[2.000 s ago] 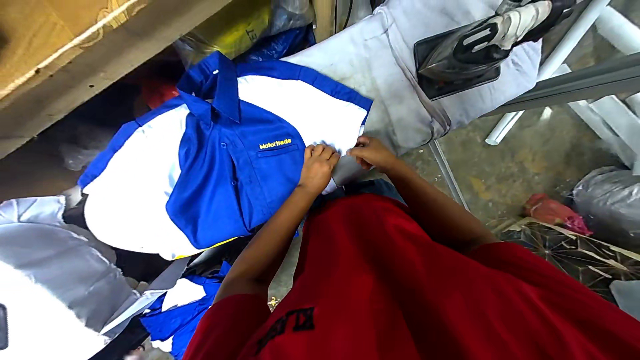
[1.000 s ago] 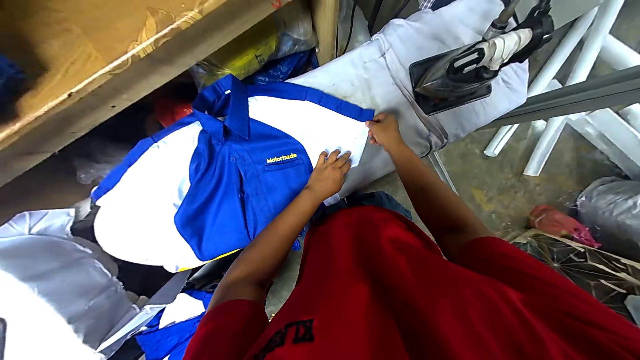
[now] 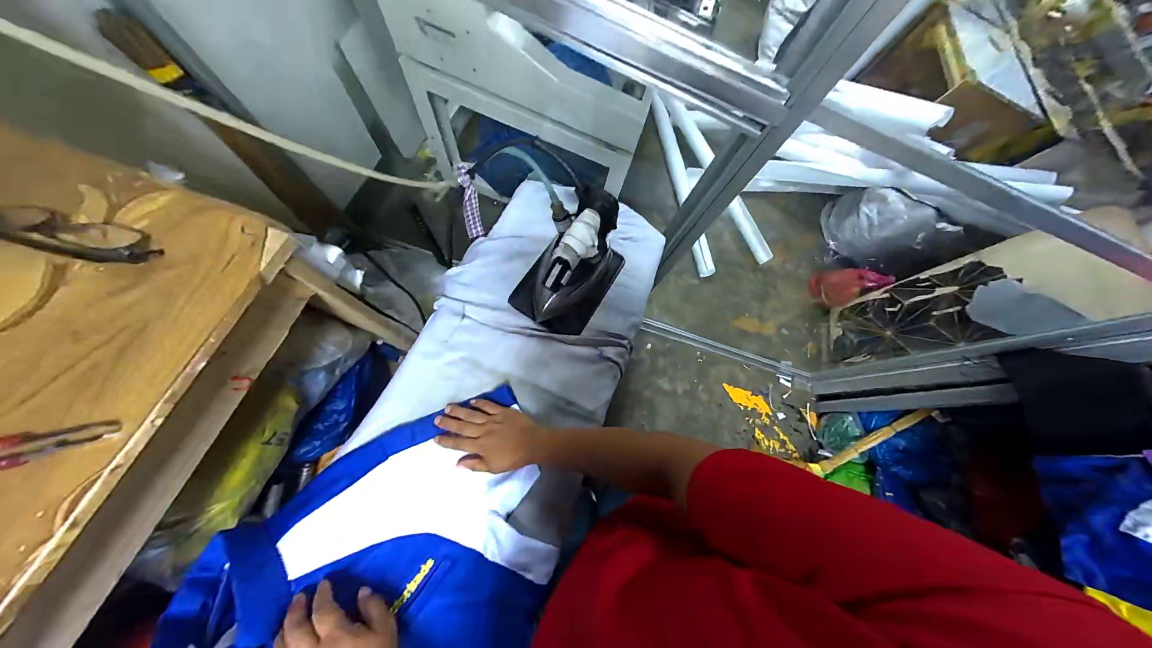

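A blue and white collared shirt (image 3: 387,513) lies spread over the near part of a grey padded ironing board (image 3: 504,333). My right hand (image 3: 493,436) rests flat on the shirt's white shoulder panel, close to its blue edge strip, fingers slightly apart. Low in the view, my left hand (image 3: 335,621) touches the blue front beside the yellow embroidered lettering; its wrist is cut off by the frame. Beyond both hands, a dark iron (image 3: 569,270) with cloth wrapped around its handle sits on a dark rest pad at the board's far end.
A wooden table (image 3: 135,333) borders the left side, bearing eyeglasses (image 3: 81,236) and a red-handled tool (image 3: 58,441). Plastic bags (image 3: 243,459) are stuffed underneath. Metal framing (image 3: 720,193) and white tubes (image 3: 711,171) stand to the right of the board. A cord runs to the iron.
My right hand, earlier at the shirt's shoulder corner with fingers pinched, now lies flat on the white panel. My left hand has moved from the white panel to the blue front. The view has turned considerably.
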